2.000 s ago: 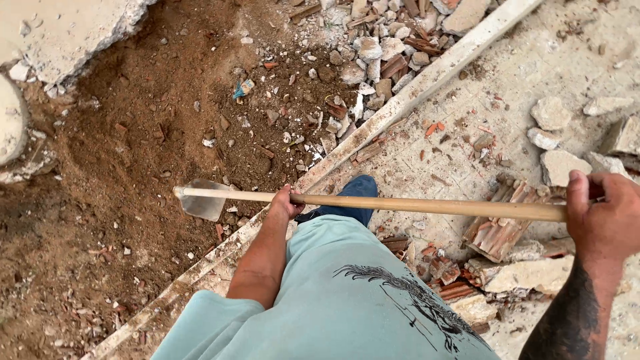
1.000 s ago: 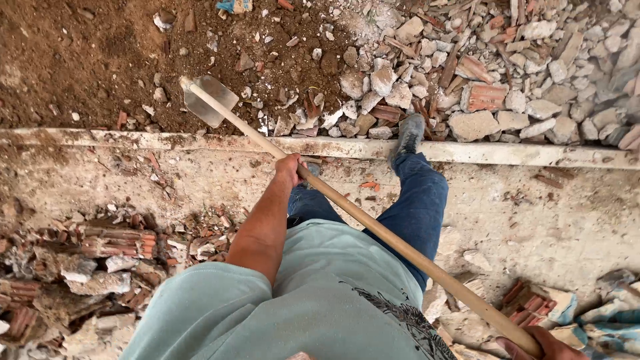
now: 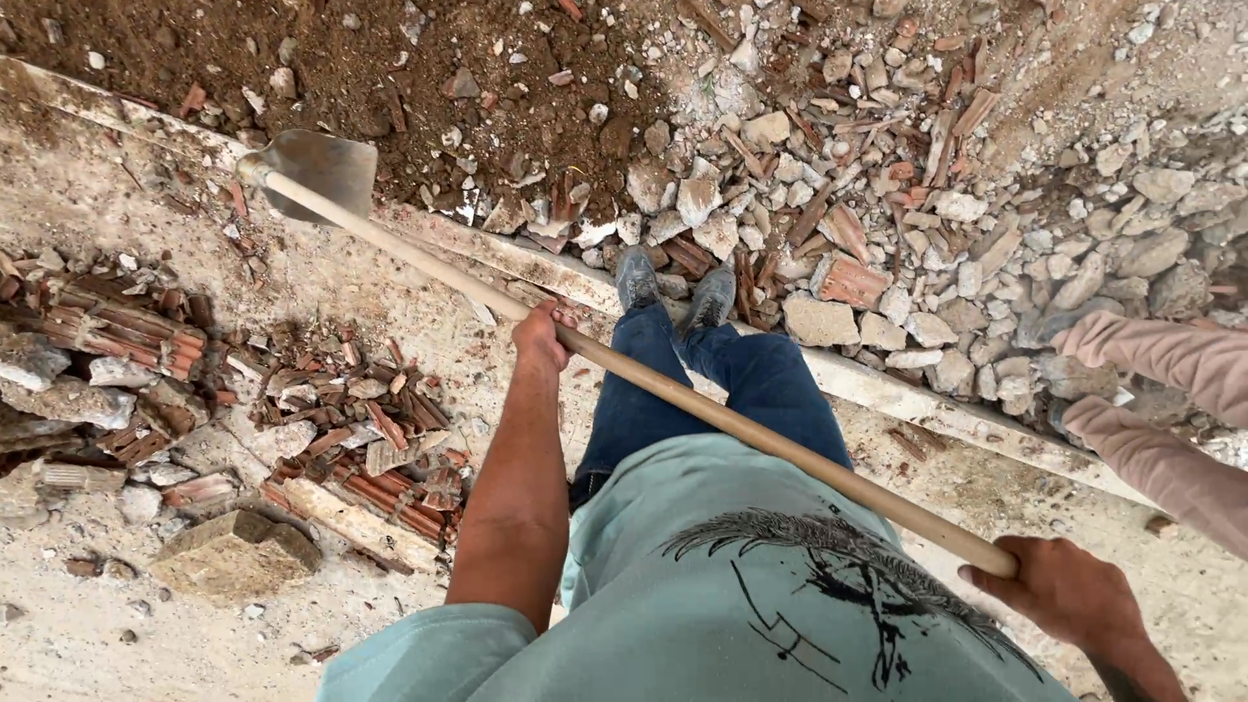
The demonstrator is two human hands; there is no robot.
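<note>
A long wooden-handled hoe lies diagonally across my body, held in both hands. My left hand is closed around the middle of its handle. Near the handle's end at the lower right, my right hand grips it. The flat metal hoe blade is at the upper left, over a long pale edge strip beside brown soil. Whether the blade touches the ground I cannot tell.
Concrete and brick rubble spreads beyond my shoes. Another person's legs stand in the rubble at right. Broken hollow bricks and a rough block lie at left on a pale floor.
The view has turned widely and shifted right. Both my shoes now stand at the rubble's edge, and another person's legs have come into view. My hands still hold the hoe.
</note>
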